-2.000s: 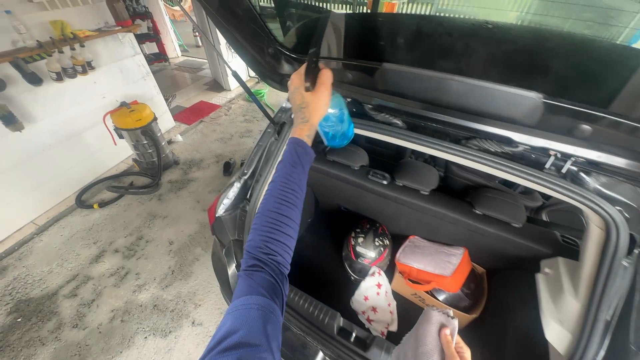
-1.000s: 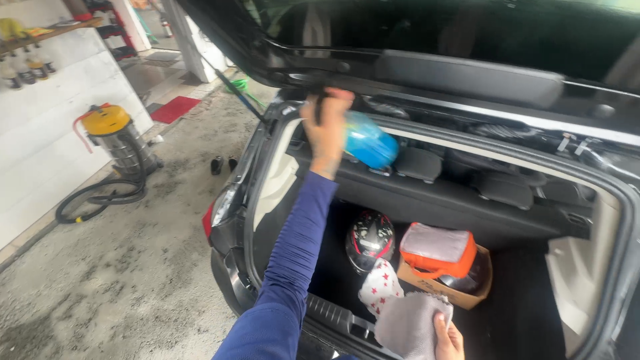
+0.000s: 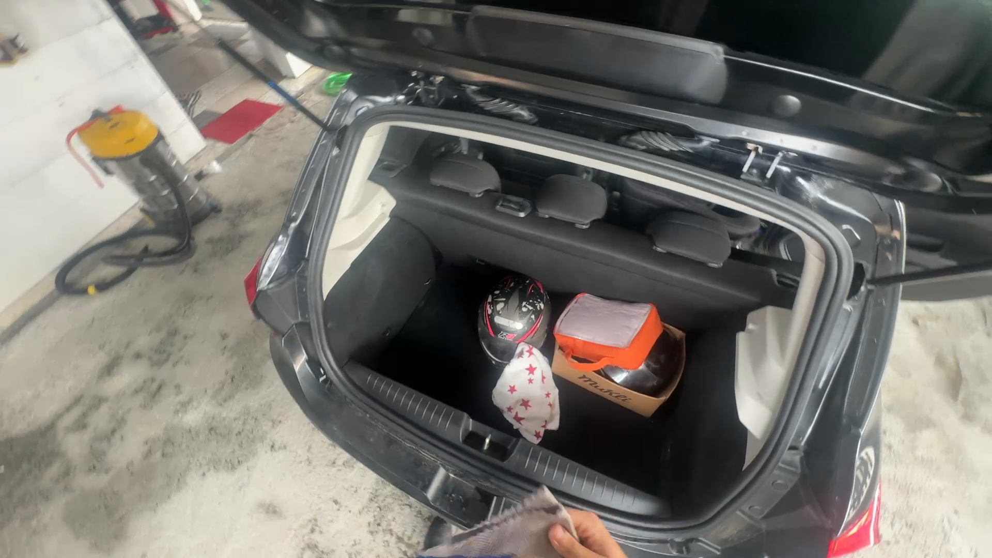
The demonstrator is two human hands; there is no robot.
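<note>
At the bottom edge of the head view, my right hand [image 3: 585,536] pinches a grey cloth [image 3: 515,527] between thumb and fingers, just outside the rear bumper of a black car. My left hand is out of the frame. In the open boot, a black, white and red motorcycle helmet [image 3: 513,314] lies beside a cardboard box [image 3: 612,391]. A white cloth with red stars [image 3: 528,395] rests against the helmet's front. An orange bag with a grey top [image 3: 608,329] sits on the box, next to a dark glossy round object [image 3: 647,368].
The raised tailgate [image 3: 597,54] spans the top, with a gas strut [image 3: 263,77] at its left. Rear headrests [image 3: 572,200] stand behind the boot. A yellow-topped vacuum cleaner [image 3: 120,136] and its black hose [image 3: 147,256] stand on the concrete at left, near a red mat [image 3: 242,121].
My left hand, which held a blue bottle by the tailgate opening, has left the view. My right hand and the grey cloth now show lower, at the bottom edge.
</note>
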